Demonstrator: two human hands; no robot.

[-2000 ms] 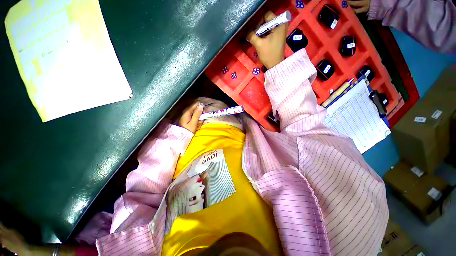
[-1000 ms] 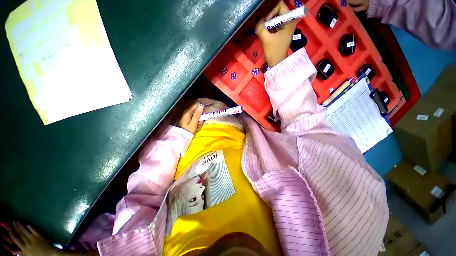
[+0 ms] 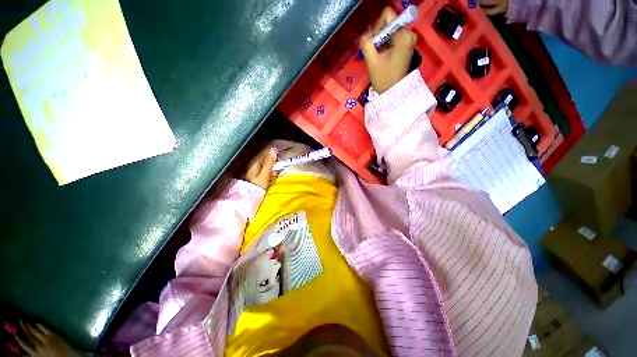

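My right hand (image 3: 389, 59) is over the upper part of the red divided tray (image 3: 436, 59) and grips a white marker pen (image 3: 395, 26), its barrel pointing up and right. The pen's tip is hidden by the fingers. My left hand (image 3: 262, 167) is at my lap by the bench edge, shut on a second white marker (image 3: 302, 159), lying nearly level. Black glossy units with white labels, such as one unit (image 3: 448, 97), sit in several compartments. Other compartments show small dark blue marks (image 3: 350, 103).
A clipboard with a lined sheet (image 3: 494, 164) and pens (image 3: 469, 128) rest on the tray's lower right. A yellow-edged white paper (image 3: 91, 97) lies on the green bench (image 3: 209, 63). Another person's sleeve (image 3: 576, 28) is top right, another hand (image 3: 42, 342) bottom left. Cartons (image 3: 590, 174) stand at right.
My right hand has shifted slightly over the tray and its marker is tilted more steeply. My left hand still holds its marker. The whole view has shifted slightly left.
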